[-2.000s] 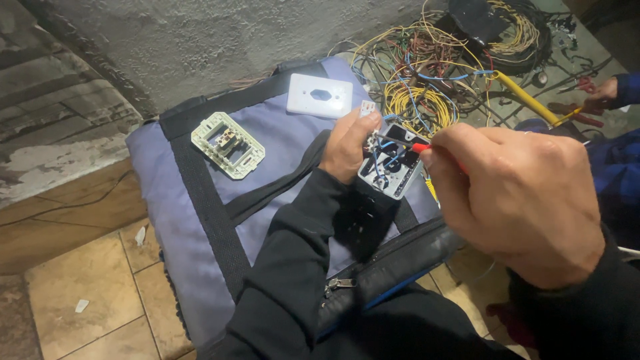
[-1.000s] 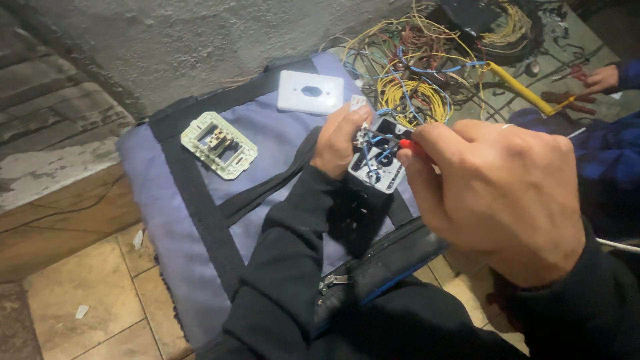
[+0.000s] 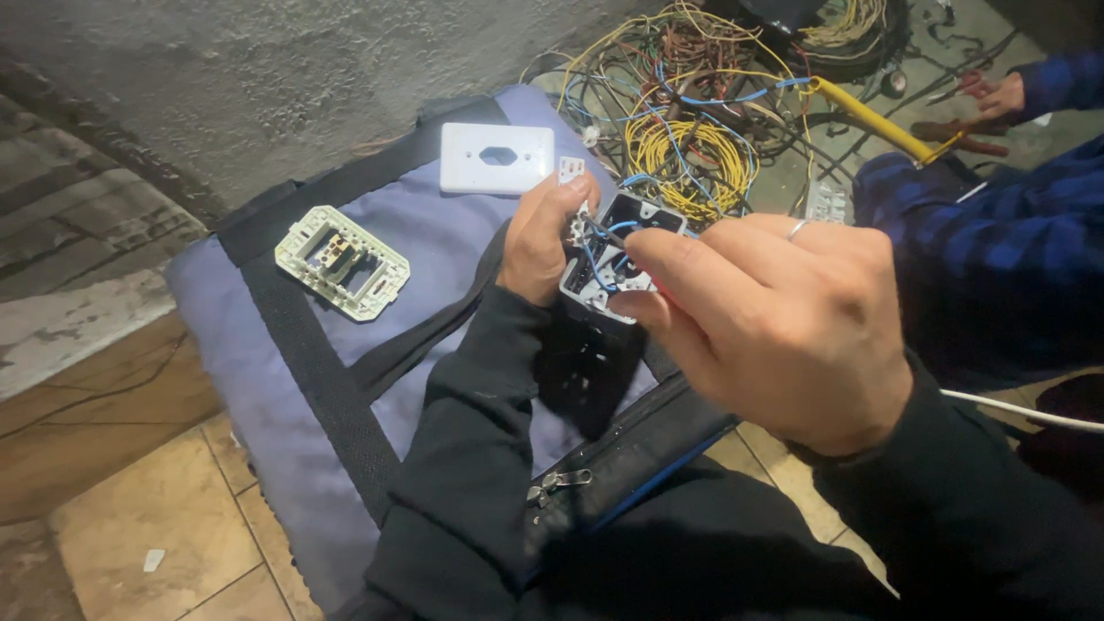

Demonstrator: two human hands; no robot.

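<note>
My left hand (image 3: 539,241) grips a white terminal block (image 3: 573,172) between thumb and fingers, at the left edge of an open electrical box (image 3: 595,302) with a pale rim. Blue wires (image 3: 592,260) run from the block into the box. My right hand (image 3: 776,319) is closed over the box on a screwdriver; its dark shaft (image 3: 608,233) points at the block, and most of its handle is hidden. Beyond my left hand lies a white wall plate (image 3: 498,159) with a central opening. A cream outlet mounting frame (image 3: 342,263) rests at the left.
A lilac padded bag (image 3: 224,302) with black straps lies beneath the work. Tangled wires and a yellow wire coil (image 3: 690,168) are behind it. At the right sits another person in a blue checked sleeve, a hand (image 3: 1000,97) near red-handled pliers (image 3: 970,84). A rough wall stands at the back left.
The screwdriver's red part, visible by my right fingers earlier, is now mostly hidden, and its dark shaft shows at the block. My left hand keeps its hold.
</note>
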